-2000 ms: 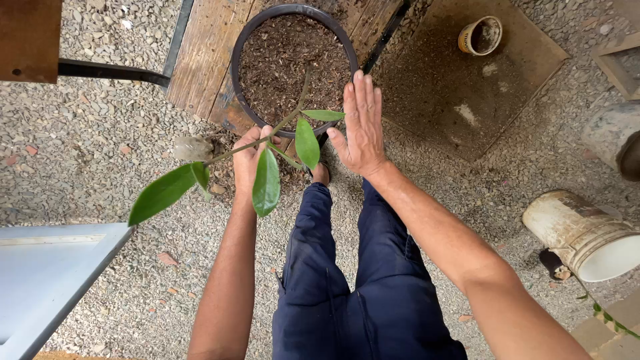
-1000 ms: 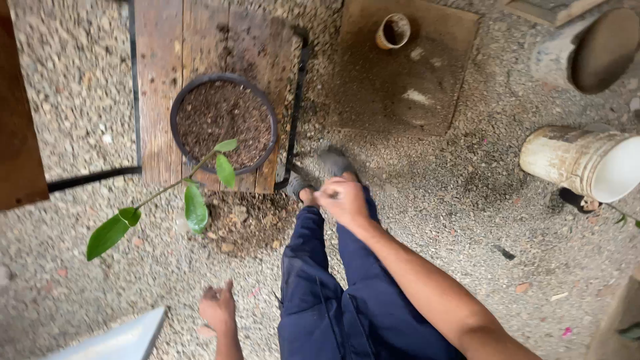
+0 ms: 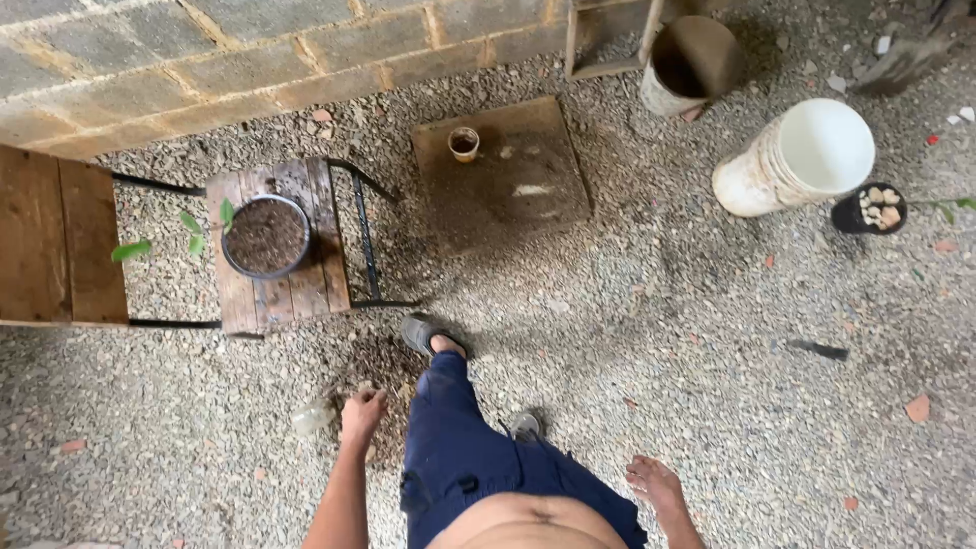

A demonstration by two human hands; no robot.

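My left hand [image 3: 363, 415] hangs over spilled soil on the gravel, near a clear plastic container [image 3: 313, 417]; its fingers are curled and I cannot tell if they hold anything. My right hand [image 3: 656, 486] is low on the right, fingers apart, holding nothing. A round dark pot of soil [image 3: 266, 236] stands on the seat of a wooden chair [image 3: 238, 309], ahead and to the left of both hands. Green leaves [image 3: 196, 244] of a plant reach out over the pot's left side.
A board [image 3: 507, 175] with a small cup [image 3: 463, 144] lies on the gravel. To the right are a white bucket [image 3: 793, 156], another bucket [image 3: 690, 65], a small black pot with stones [image 3: 879, 208] and a dark flat object [image 3: 818, 350]. A block wall [image 3: 252, 53] runs behind.
Two seconds ago my hands were at the pot, the left on the plant's stem and the right beside the rim. Both are now away from it. The view has shifted widely.
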